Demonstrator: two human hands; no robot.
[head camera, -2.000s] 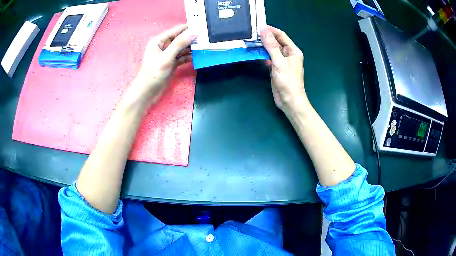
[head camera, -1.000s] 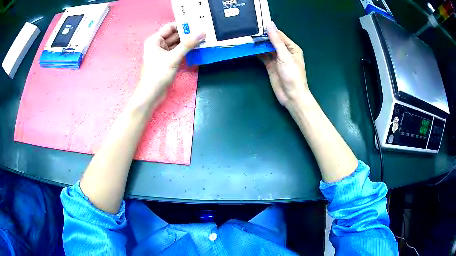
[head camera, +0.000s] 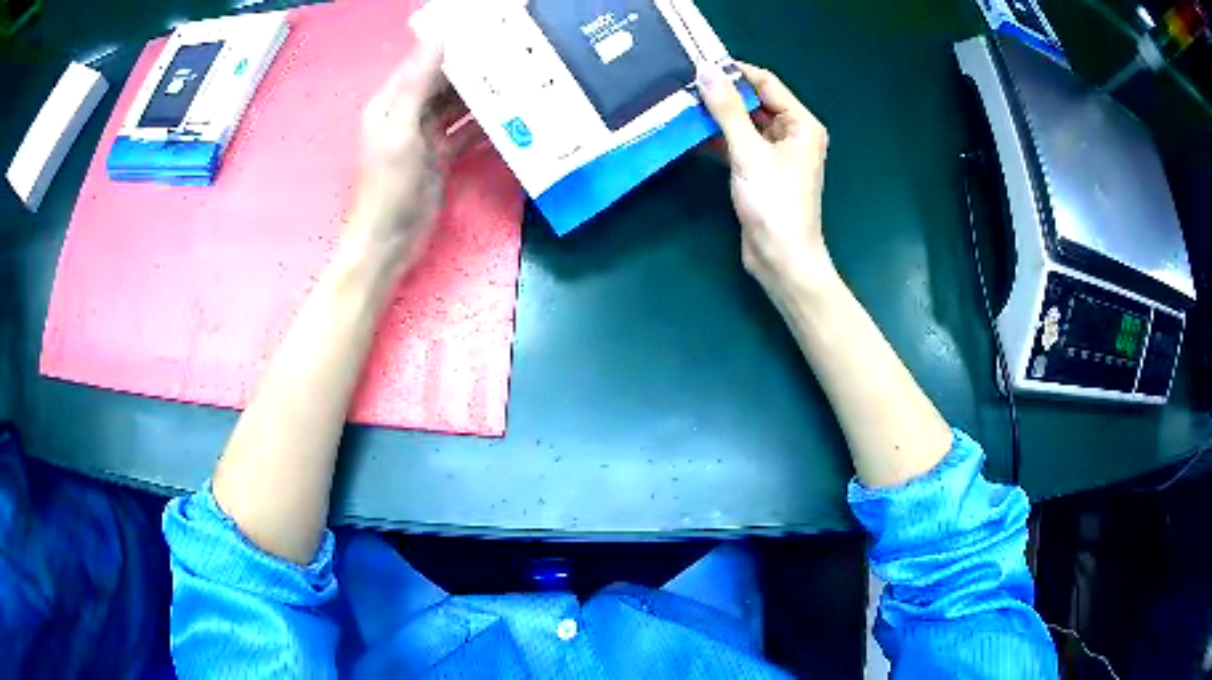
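Observation:
A white retail box (head camera: 532, 100) with a blue lower edge and a dark device picture is held tilted above the table, cut off by the top of the frame. My right hand (head camera: 778, 166) grips its right lower corner, thumb on the front. My left hand (head camera: 402, 153) is blurred beside the box's left edge; its fingers are partly hidden behind the box, and I cannot tell whether they hold it.
The pink-red mat (head camera: 226, 292) lies at left, with waiting boxes (head camera: 193, 100) at its far left corner. A plain white box (head camera: 56, 136) lies beyond its left edge. The digital bench scale (head camera: 1097, 199) stands at right; another printed box (head camera: 1021, 20) lies behind it.
The box has turned, so its blue edge now slants with the left corner lower. My left hand has shifted left, off the box's lower left corner. My right hand still holds its corner.

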